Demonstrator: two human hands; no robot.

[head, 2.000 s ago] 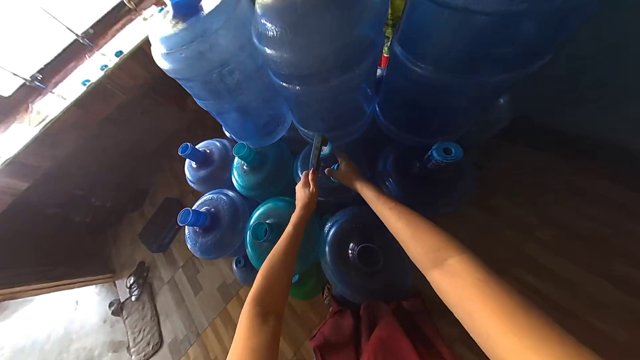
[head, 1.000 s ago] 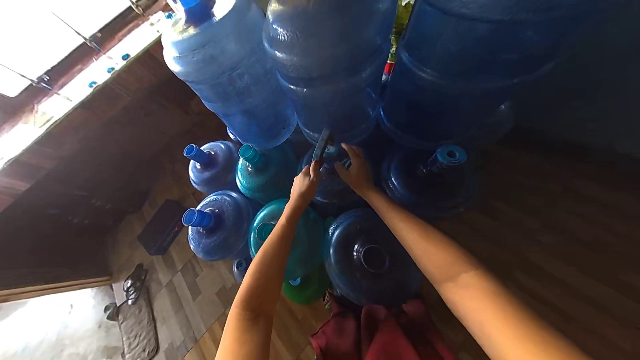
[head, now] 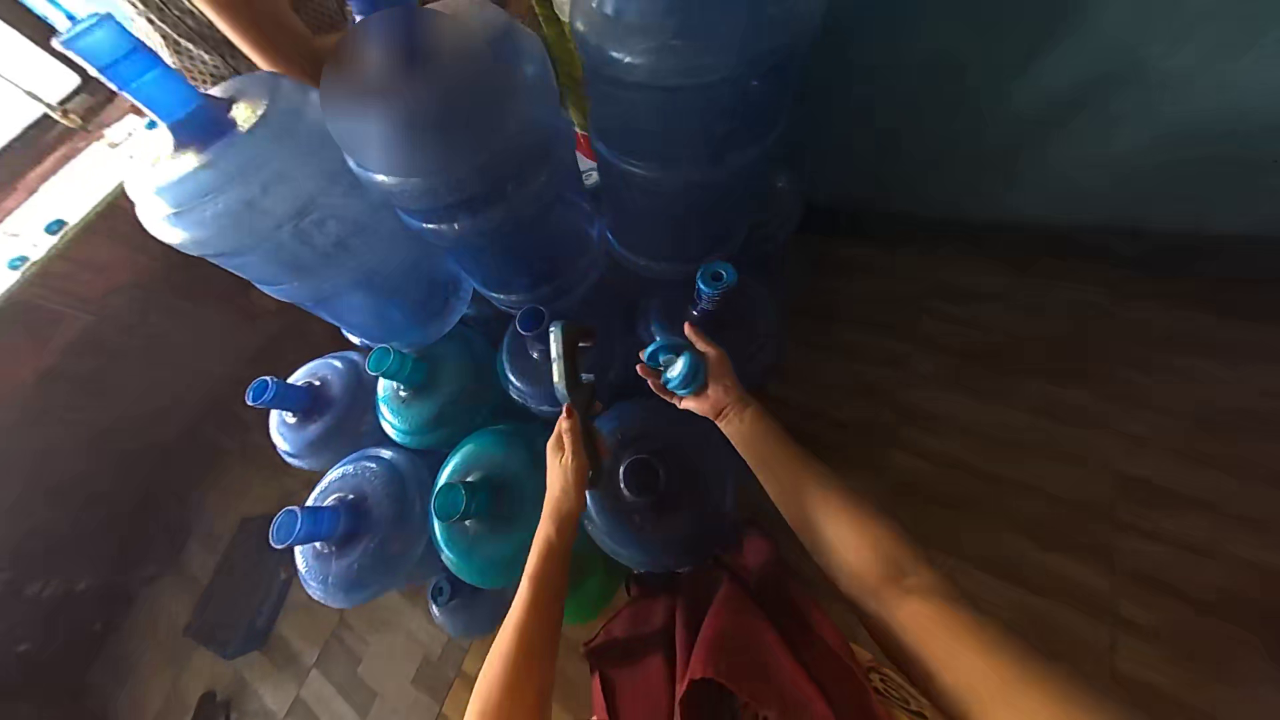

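Observation:
My left hand [head: 568, 462] grips a dark handheld tool with a pale edge [head: 565, 362], held upright over the jugs. In my right hand [head: 712, 385] lies a blue plastic bottle cap [head: 676, 366], with the fingers curled around it. Just left of the tool is the uncovered neck of a dark blue water jug [head: 531, 322]. Beyond my right hand, another jug's neck carries a blue cap [head: 716, 279]. Below and between my hands stands a dark blue jug with an uncovered neck [head: 641, 478]. A teal jug [head: 490, 545] is left of my left forearm.
Large blue jugs [head: 300, 215] stand upright behind, stacked above the lower ones. More uncapped blue and teal jugs [head: 440, 400] are at left. A dark box [head: 240, 590] lies on the floor. Another person's arm [head: 262, 35] shows at top left. Maroon cloth [head: 740, 640] hangs at the bottom.
My right hand has moved right, away from the tool, and now shows a blue cap in it. A jug neck shows uncovered beside the tool. Another person's arm has come into view; the view has shifted.

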